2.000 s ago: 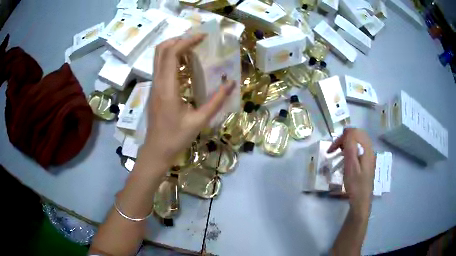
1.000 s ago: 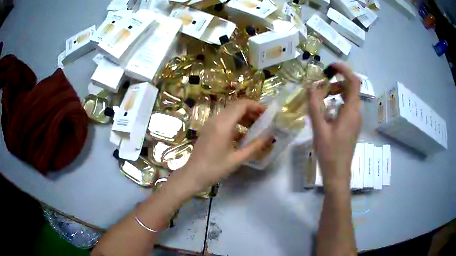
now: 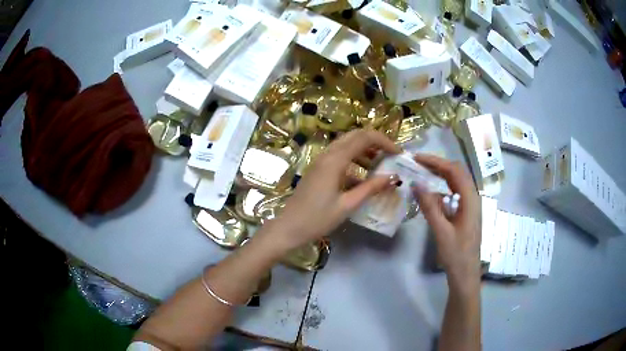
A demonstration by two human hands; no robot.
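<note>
A white carton (image 3: 384, 211) with a golden bottle picture is held in front of me, its upper end towards the right. My left hand (image 3: 343, 178) is shut on its left side, thumb across the front. My right hand (image 3: 446, 206) has its fingers at the carton's upper right end, with a small white item (image 3: 451, 201) between the fingers. The flaps are partly covered by my fingers, and no bottle shows clearly inside. Clear bottles of pale yellow liquid (image 3: 269, 164) lie heaped behind and left of my hands.
Packed cartons (image 3: 522, 243) stand in a row right of my right hand. A longer carton block (image 3: 583, 185) stands at far right. Loose cartons (image 3: 257, 58) lie on and around the heap. A rust-brown cloth (image 3: 89, 144) lies at left. A clear plastic bag (image 3: 110, 295) is below the table edge.
A second ago my right hand held a bottle by the carton's open end; now its fingers are on that end and the bottle is out of sight. The camera view has shifted slightly.
</note>
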